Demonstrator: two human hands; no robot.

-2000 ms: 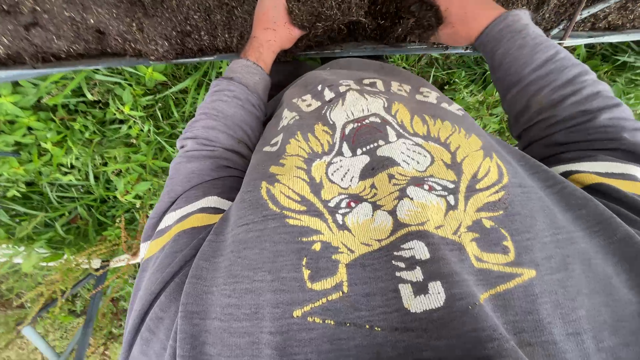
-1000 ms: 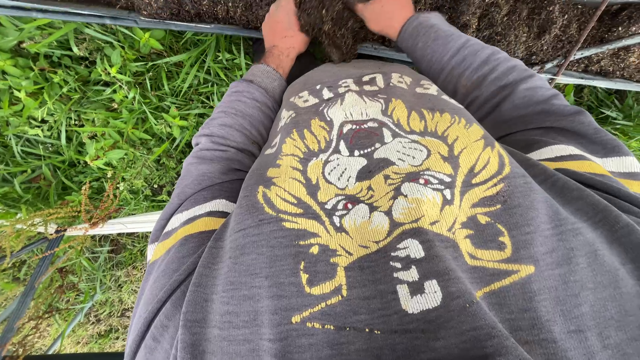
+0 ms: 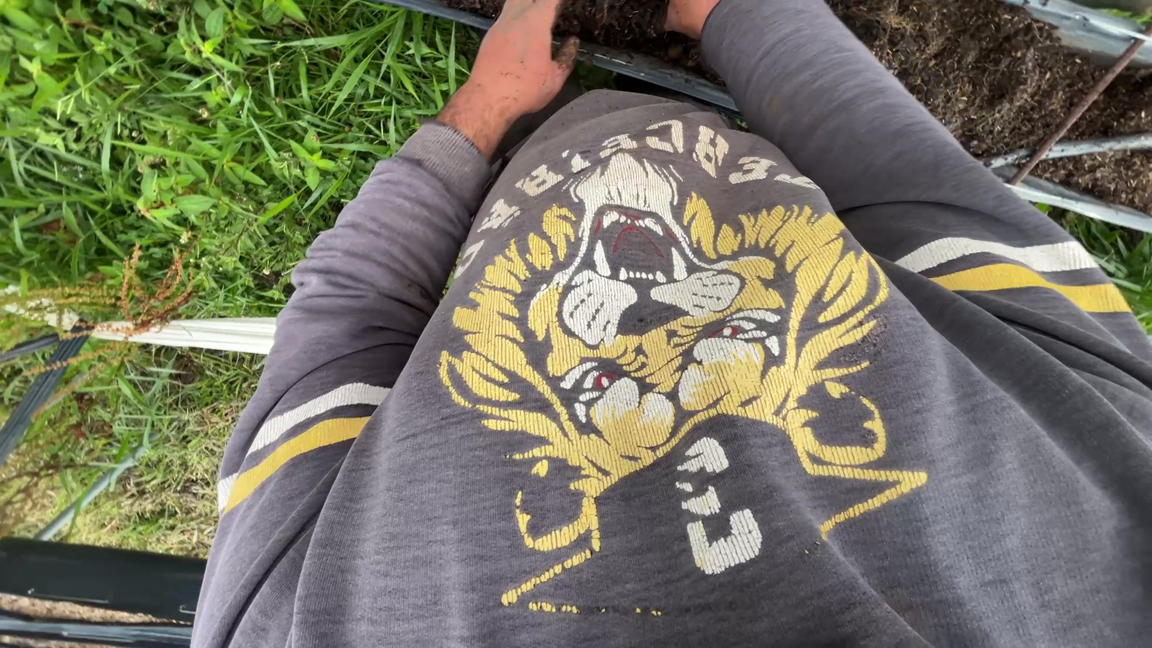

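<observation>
My left hand (image 3: 522,63) is at the top of the view, over the near edge of a bed of dark, crumbly soil (image 3: 954,67). Dirt marks its skin and thumb, and the fingertips are cut off by the frame. Of my right hand (image 3: 689,16) only a small part near the wrist shows at the top edge, beside the soil; its fingers are out of view. Whether either hand holds soil cannot be seen. A dark plastic edging (image 3: 648,67) runs below both hands, between the soil and my grey sweatshirt (image 3: 630,360).
Green grass and weeds (image 3: 198,135) grow at the left. A white strip (image 3: 207,333) crosses them toward my sleeve. Black plastic (image 3: 99,580) lies at the lower left. At the right, a thin rusty rod (image 3: 1080,108) slants over the soil and the grey plastic edges.
A dark clump of soil between my hands one second ago is no longer in view. The view has shifted, and my right hand is now mostly beyond the top edge.
</observation>
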